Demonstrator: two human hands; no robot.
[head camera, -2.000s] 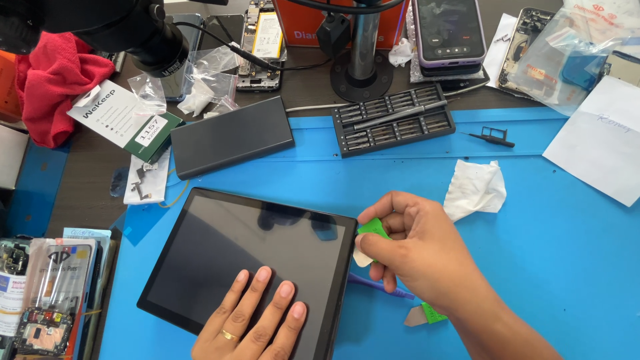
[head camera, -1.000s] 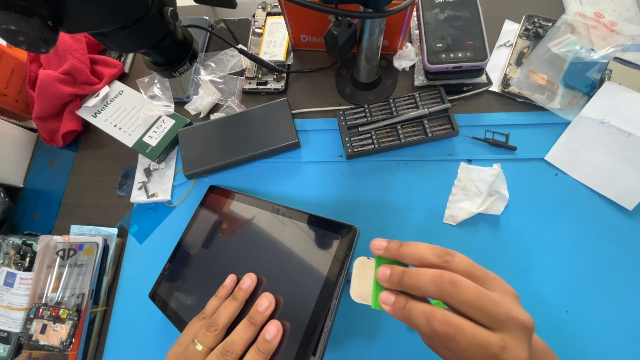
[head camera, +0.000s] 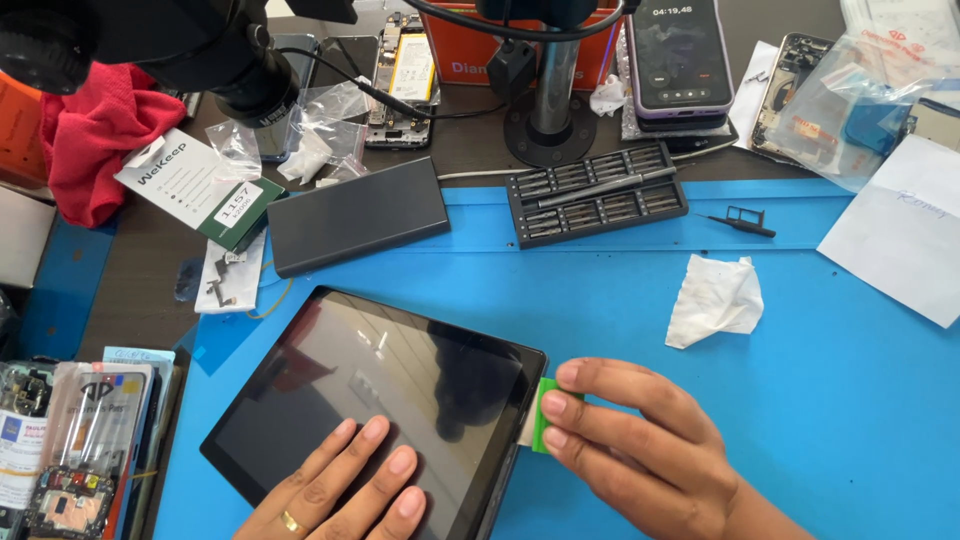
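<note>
A black tablet (head camera: 375, 405) lies screen up on the blue work mat, turned at an angle. My left hand (head camera: 345, 484), with a ring on one finger, rests flat with fingers spread on the lower part of its screen. In my right hand (head camera: 637, 442) is a pry tool with a green grip (head camera: 545, 416), pinched between the fingertips. Its pale flat blade is against the tablet's right edge, and its tip is hidden there. Along the lower right side a narrow gap or edge line shows between screen and body.
Behind the tablet lie a dark grey case (head camera: 358, 217) and a screwdriver bit set (head camera: 598, 195). Right of them are a SIM tray with a pin tool (head camera: 739, 223) and a crumpled white wipe (head camera: 716, 300). A microscope (head camera: 247, 67) overhangs the back left; phone parts (head camera: 90, 450) lie at left.
My right hand has brought the green-gripped blade from beside the tablet to its right edge. The second green-gripped tool seen two seconds ago on the mat no longer shows.
</note>
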